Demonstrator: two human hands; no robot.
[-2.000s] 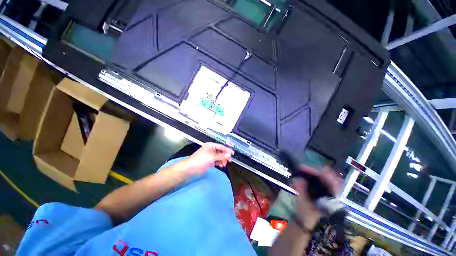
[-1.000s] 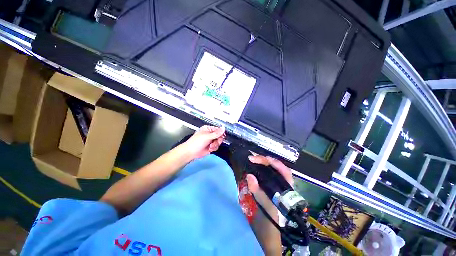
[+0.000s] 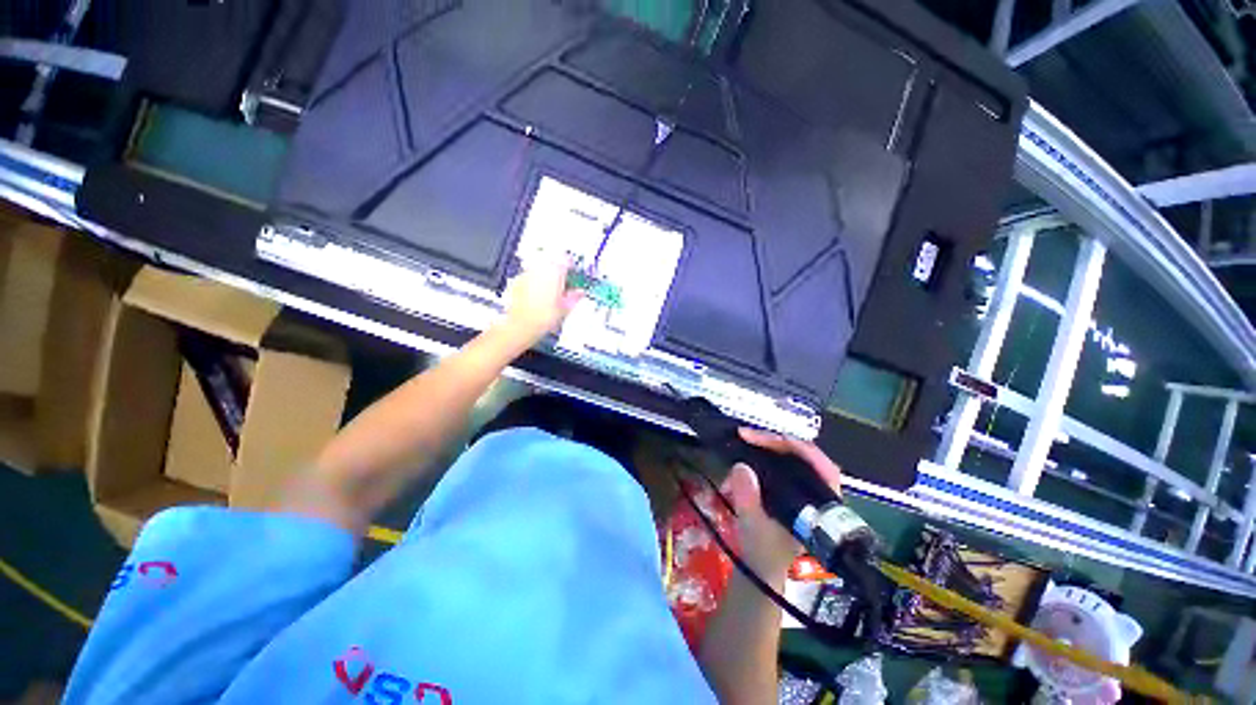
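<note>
The TV back panel lies on a black carrier in front of me. A bright white metal plate sits in its lower middle, with a small green circuit board on it. My left hand is at the left end of the board, fingertips touching or very near it; whether it grips anything is unclear. My right hand holds the black power screwdriver, its tip pointing up-left near the silvery edge strip. The tip touches nothing that I can make out.
Open cardboard cartons stand on the floor at left. A red plastic bag is below the conveyor edge. At lower right are a cable bundle in a tray, a small fan and a yellow hose. A metal rail runs along the right.
My left hand has moved from the near edge up onto the white plate by the green board. My right hand first brought the screwdriver in toward the edge strip, then shifted slightly right.
</note>
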